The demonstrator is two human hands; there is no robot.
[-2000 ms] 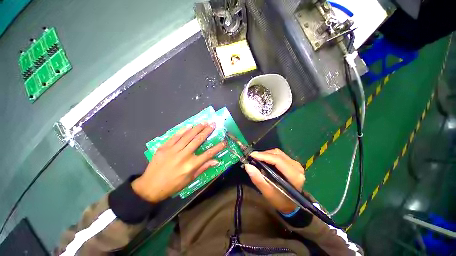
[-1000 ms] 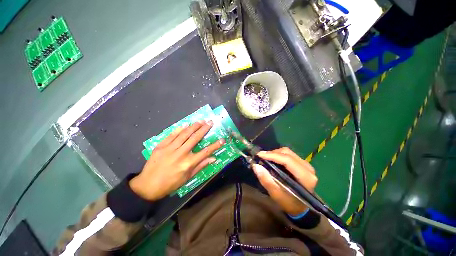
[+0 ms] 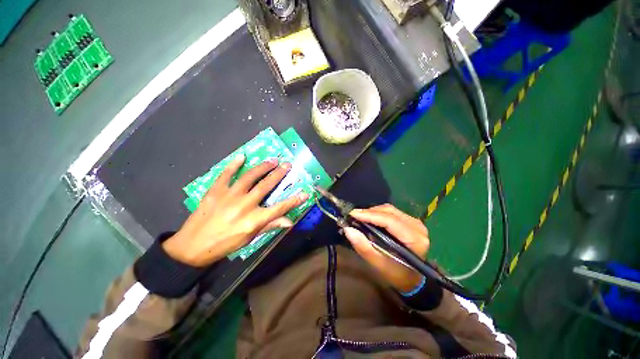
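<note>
Green circuit board panels (image 3: 298, 151), at least two overlapping, lie on the black work mat (image 3: 151, 168) near its front edge. My left hand (image 3: 228, 214) lies flat on the boards with its fingers spread, hiding much of them. My right hand (image 3: 389, 242) holds the soldering iron (image 3: 379, 235) like a pen. The iron's tip is at the right part of the boards; whether it touches cannot be told. A thin curved guide tube (image 3: 328, 214) runs beside the tip. A blue band (image 3: 415, 287) is at my right wrist.
An off-white cup (image 3: 323, 126) with silvery bits stands behind the boards. A yellow sponge (image 3: 298, 56) and dark iron stand (image 3: 256, 21) are at the back. Another board panel (image 3: 74, 63) lies on the grey-green belt (image 3: 147, 42). The iron's cable (image 3: 500, 210) hangs on the right.
The view has shifted, so the cup and sponge appear further left and the feeder is mostly cut off. My left fingers are spread wider. The iron tip has moved slightly along the boards.
</note>
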